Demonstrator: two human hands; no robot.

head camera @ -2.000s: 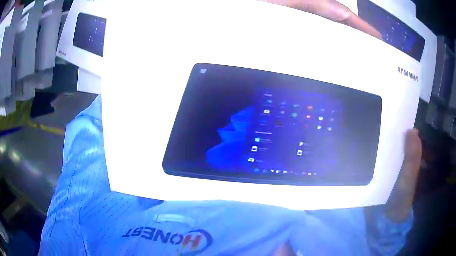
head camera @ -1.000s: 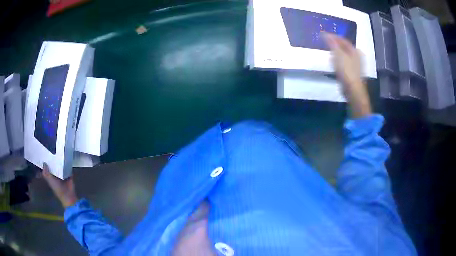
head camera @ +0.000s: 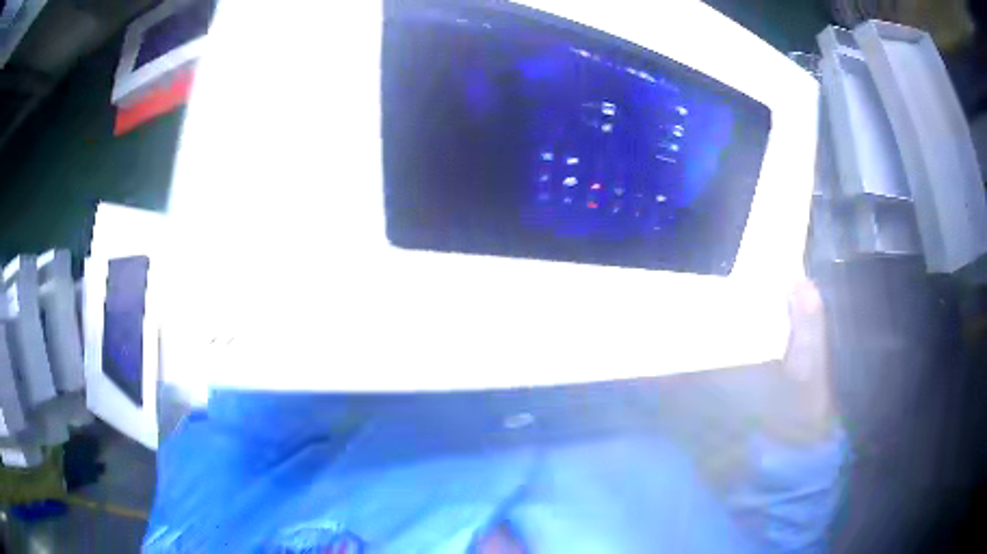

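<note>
A white tablet gift box (head camera: 292, 292) fills the middle of the view, held close in front of my blue smock. Its face shows a printed dark tablet picture (head camera: 574, 152) with blue swirls and small icons. My right hand (head camera: 804, 335) grips the box's right edge, blurred, with the fingers partly behind it. My left hand does not show; the box or the picture's edge hides it.
Another tablet box (head camera: 97, 314) stands at the left, beside several white box halves (head camera: 43, 325). A white box (head camera: 162, 54) lies over a red tray (head camera: 154, 104) at the upper left. Open white box halves (head camera: 920, 130) stand at the right.
A box has been lifted from the bench to close before me, hiding most of the green surface. My right hand has moved to its edge; my left hand has gone from view.
</note>
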